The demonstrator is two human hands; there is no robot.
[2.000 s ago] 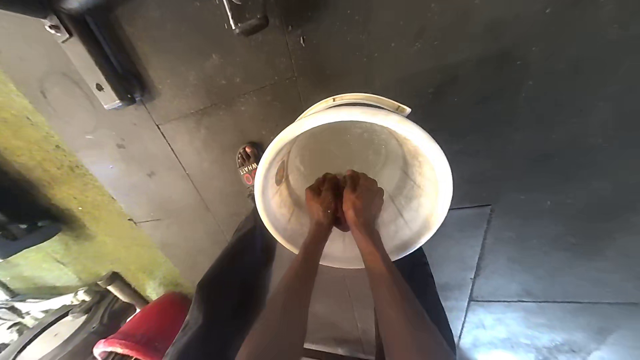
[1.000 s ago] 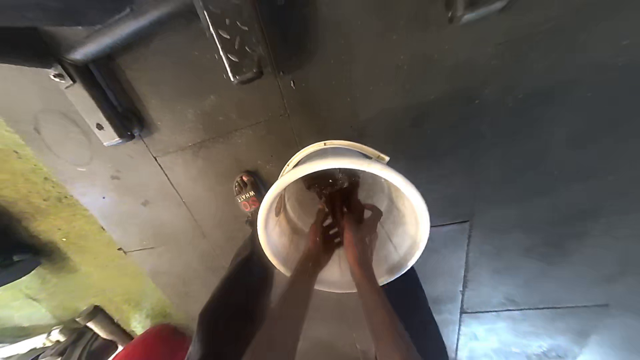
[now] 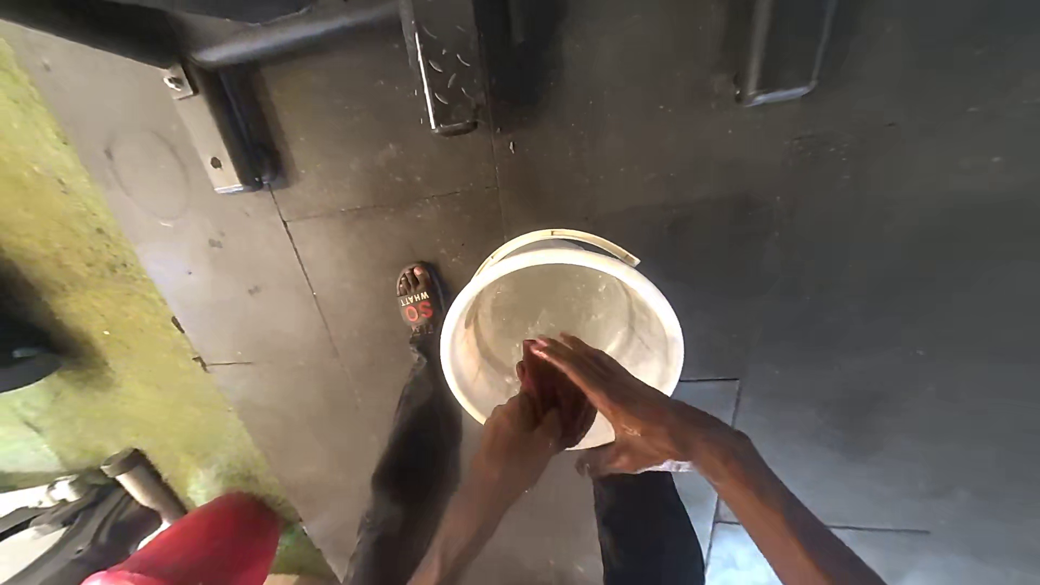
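A white plastic bucket with its handle resting at the far rim stands on the floor between my feet; cloudy liquid shows inside. Over its near rim, my left hand grips a wet, dark reddish-brown cloth-like item. My right hand lies over the item's right side, fingers extended and thumb apart, pointing toward the far left. What the item is exactly cannot be told.
Dark metal legs and a textured metal bar reach in from the top. A sandalled foot is left of the bucket. A red container and metal parts sit lower left, beside a yellow-green wall.
Both hands were down inside the bucket and have come up to its near rim with the dark item. My right hand has opened out flat over it.
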